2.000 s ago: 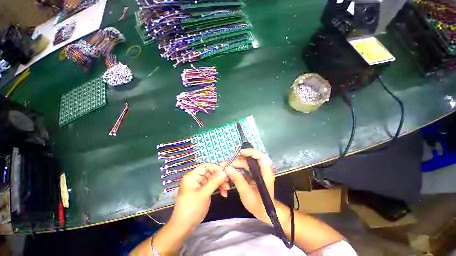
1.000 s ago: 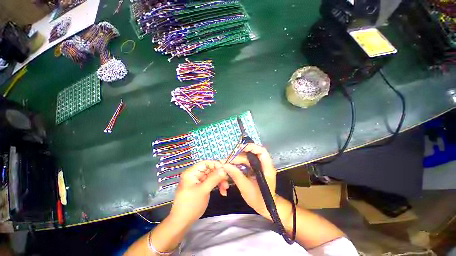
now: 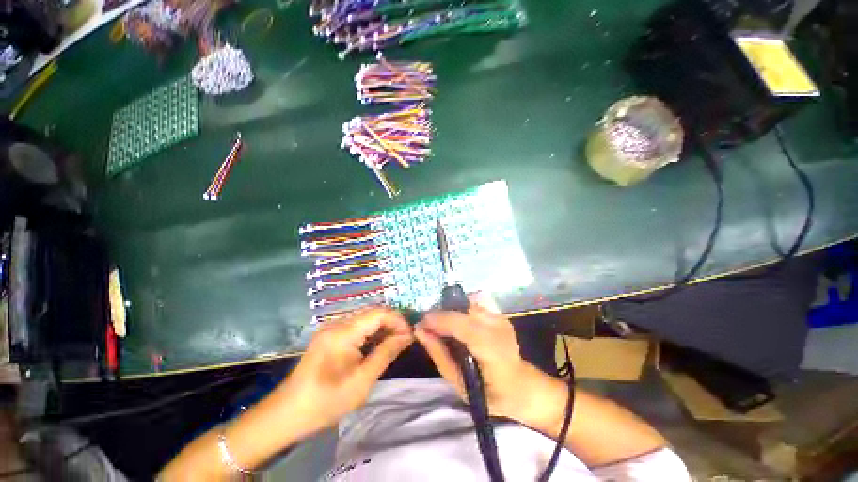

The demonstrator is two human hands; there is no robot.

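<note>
The green panel (image 3: 470, 235) lies near the bench's front edge, with a row of multicoloured connector leads (image 3: 343, 252) along its left side. My right hand (image 3: 489, 353) holds the black soldering iron (image 3: 478, 405). Its metal tip points away from me over the panel. My left hand (image 3: 343, 353) has thumb and forefinger pinched together at the panel's near edge, touching or nearly touching my right fingertips. Something small and dark shows between the fingertips, but I cannot tell what it is. The lead seen there earlier cannot be made out.
Two loose lead piles (image 3: 390, 136) lie beyond the panel. A single lead (image 3: 224, 168), a spare panel (image 3: 155, 122) and bundled leads (image 3: 223, 70) lie left. The tip-cleaning pot (image 3: 635, 141) and yellow sponge (image 3: 776, 66) are right, with black cords (image 3: 720, 216). Finished panels (image 3: 423, 21) are at the top.
The view has shifted, so the far bench items sit higher in the picture. My hands and the iron are lower relative to the panel, and the wires between my fingertips no longer show.
</note>
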